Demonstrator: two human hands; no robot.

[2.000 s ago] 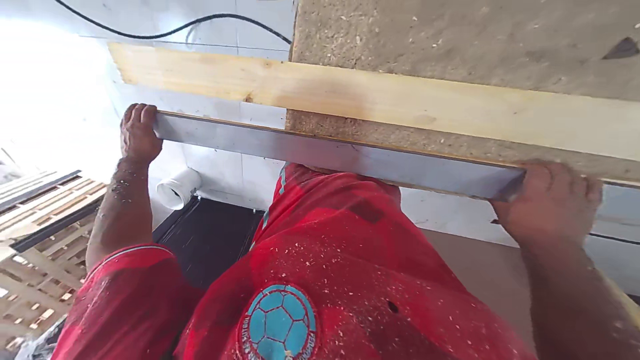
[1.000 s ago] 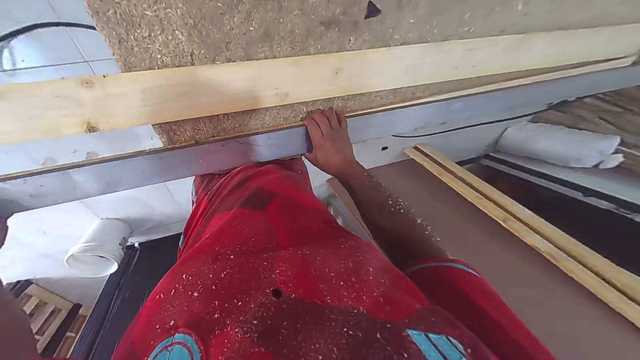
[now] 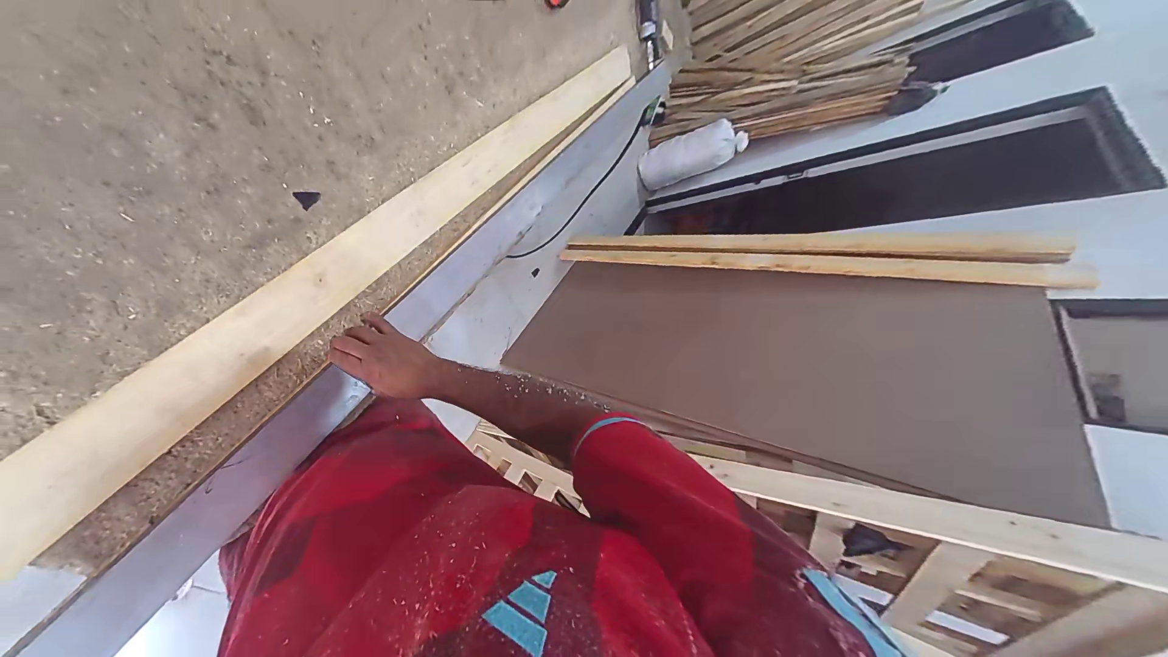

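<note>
My right hand (image 3: pixel 383 356) rests over the upper edge of a long grey-faced board (image 3: pixel 474 274), with its fingers curled over the edge. The board stands along the front edge of a particleboard work surface (image 3: pixel 182 182) strewn with wood shavings. On that surface, beside the board and nearly parallel to it, lies a long pale wooden plank (image 3: pixel 310 283). A narrow strip of particleboard shows between the two. My left hand is out of view.
A small dark chip (image 3: pixel 307 199) lies on the work surface. To the right are a large brown panel (image 3: pixel 803 365), two wooden strips (image 3: pixel 821 255), a white sack (image 3: pixel 689 155), stacked slats (image 3: pixel 794 82) and a wooden frame (image 3: pixel 912 511). A black cable (image 3: pixel 593 192) hangs beyond the board.
The view has swung far to the right. Two seconds ago both hands were on the grey board, far apart; now only my right hand shows, near my body. My left hand has left the view.
</note>
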